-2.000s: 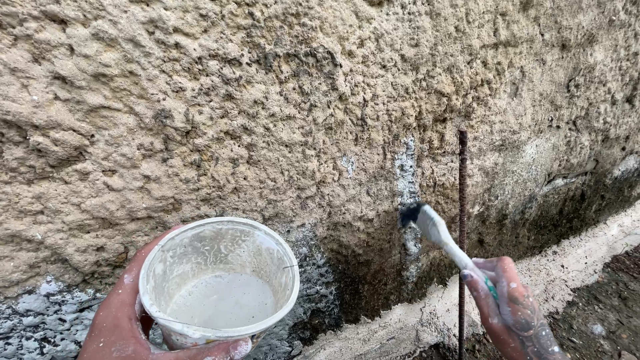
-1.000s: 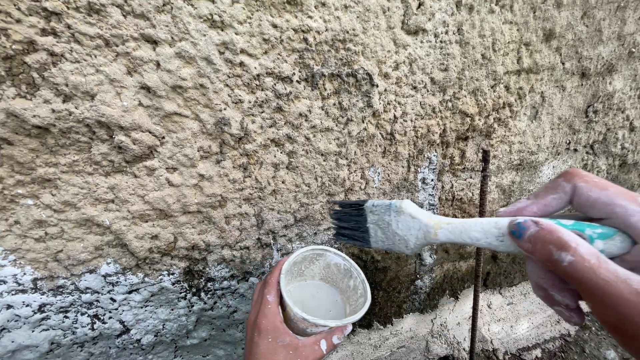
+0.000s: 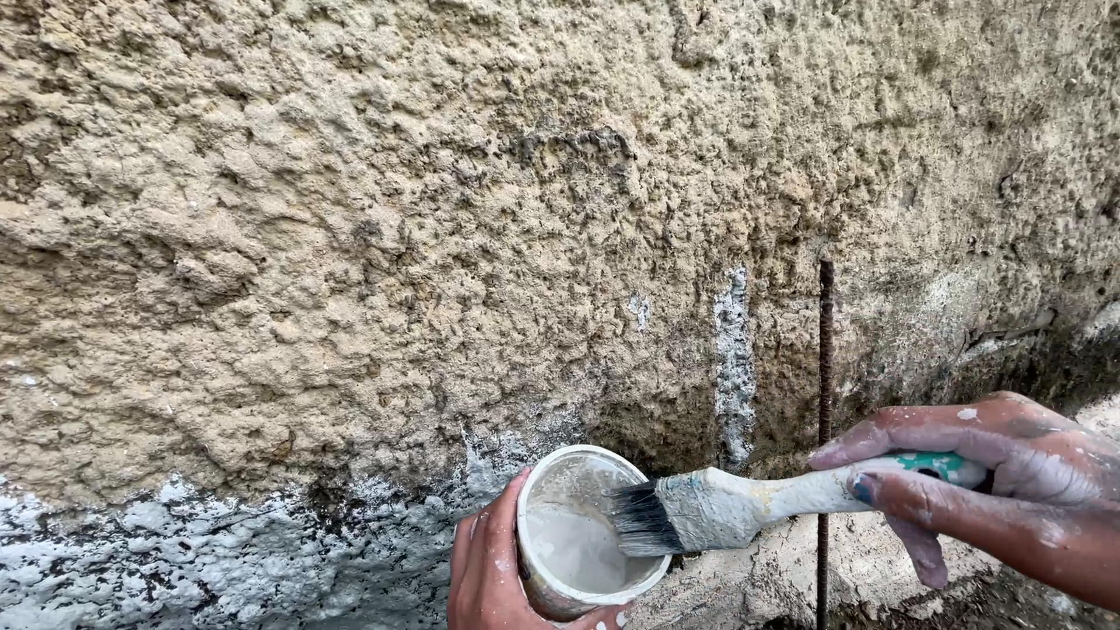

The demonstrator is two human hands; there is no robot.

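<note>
My left hand [image 3: 494,564] is wrapped around a round plastic tub [image 3: 534,560] of whitish liquid paint [image 3: 573,547] at the bottom middle. My right hand [image 3: 989,481], spotted with paint, grips the handle of a paintbrush [image 3: 713,507], its white handle marked with green. The brush lies nearly level, with its dark bristles over the tub's right rim and inside its mouth; whether the tips touch the paint cannot be told. Behind stands a rough plaster wall [image 3: 394,219] bearing a white vertical paint streak [image 3: 735,367] above the brush.
A rusty ribbed steel rod [image 3: 825,350] stands upright in front of the wall, just left of my right hand and behind the brush handle. White paint [image 3: 219,560] covers the wall's lower left. A pale ledge [image 3: 779,577] runs along the wall's foot at lower right.
Two seconds ago the brush was against the white streak on the wall. It has since come left and then down to the tub, its bristles now at the mouth. The streak looks wider.
</note>
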